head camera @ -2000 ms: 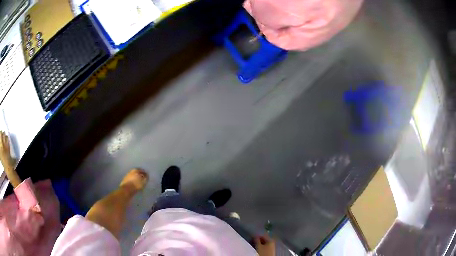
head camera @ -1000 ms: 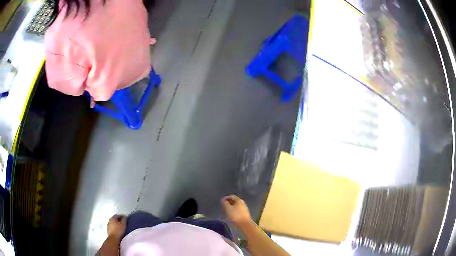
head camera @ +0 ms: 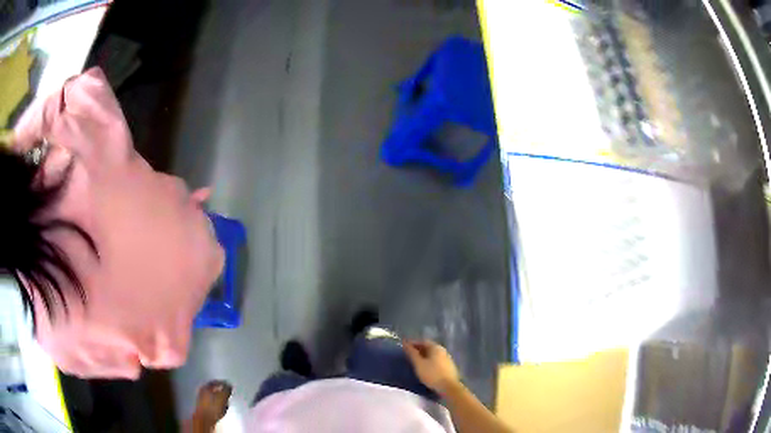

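My left hand [head camera: 213,401] hangs low at the bottom edge, left of my legs, blurred, with nothing visible in it. My right hand [head camera: 429,362] hangs in front of my right thigh with its fingers curled; I see no object in it. Nearest on the right, a plain brown cardboard sheet [head camera: 561,396] lies on the near part of the white bench [head camera: 541,279], cut off by the bottom edge. Neither hand touches it.
A person in a pink top [head camera: 127,245] sits at the left on a blue stool [head camera: 226,279]. Another blue stool [head camera: 448,110] stands by the right bench. Clear layered trays [head camera: 630,84] lie at its far end. A brown pile [head camera: 685,380] is beside the cardboard. Grey floor [head camera: 292,194] runs between benches.
The view has swung right and moved forward along the aisle. The seated person appears larger at the left. The cardboard sheet has shifted down in the picture. Both hands still hang low.
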